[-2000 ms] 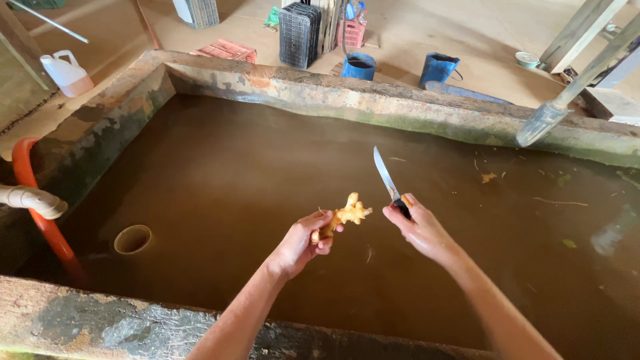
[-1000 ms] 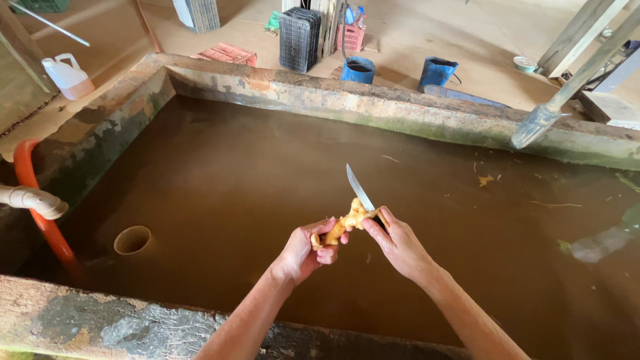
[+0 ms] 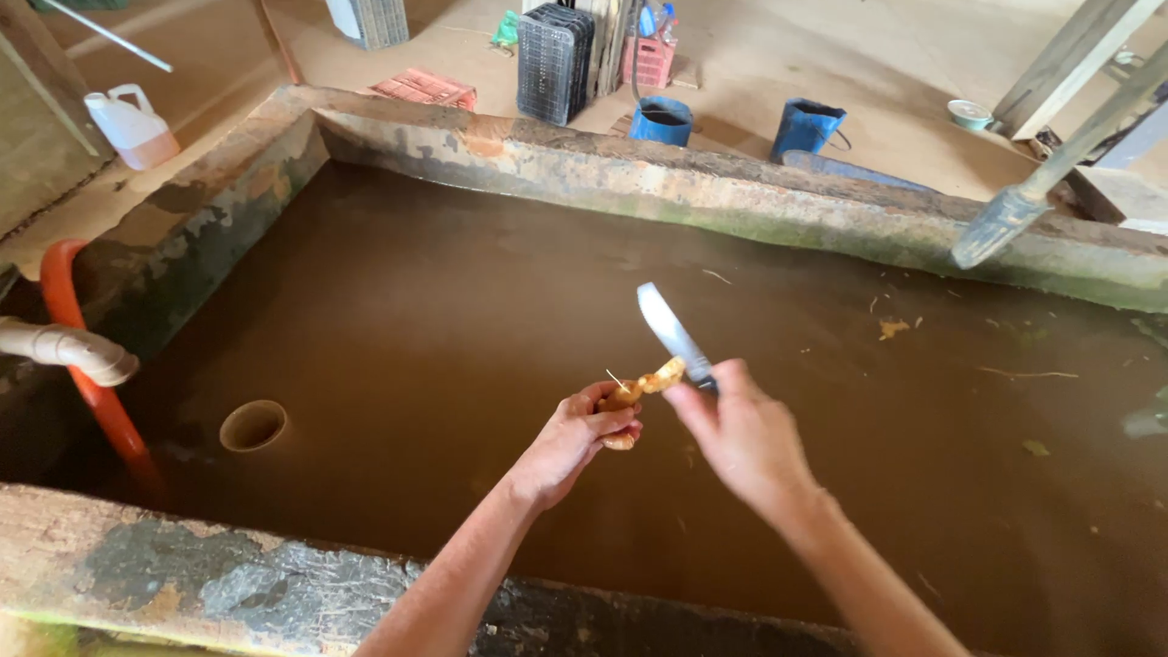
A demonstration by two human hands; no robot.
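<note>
Above the brown water of a concrete tank, my left hand (image 3: 579, 438) grips a knobbly ginger-like root (image 3: 659, 376), whose free end points toward my right hand. A thin pale strand sticks up from the root. My right hand (image 3: 753, 438) holds a knife (image 3: 671, 330) by its dark handle, mostly hidden by the fingers. The blade points up and to the left, and its lower part is close beside the root's end; whether they touch cannot be told. The right hand is slightly blurred.
The tank's concrete rim (image 3: 566, 151) surrounds the water. At left are an orange pipe (image 3: 100, 401), a pale elbow pipe (image 3: 73, 349) and a round pipe opening (image 3: 254, 426). A long-handled tool (image 3: 1004, 224) leans over the far rim. Beyond stand blue buckets (image 3: 661, 123), crates (image 3: 555, 64) and a jug (image 3: 133, 128).
The knife came from apart on the right to the root's end. Since one second ago the root has turned in my left hand, and a thin strand now shows on it.
</note>
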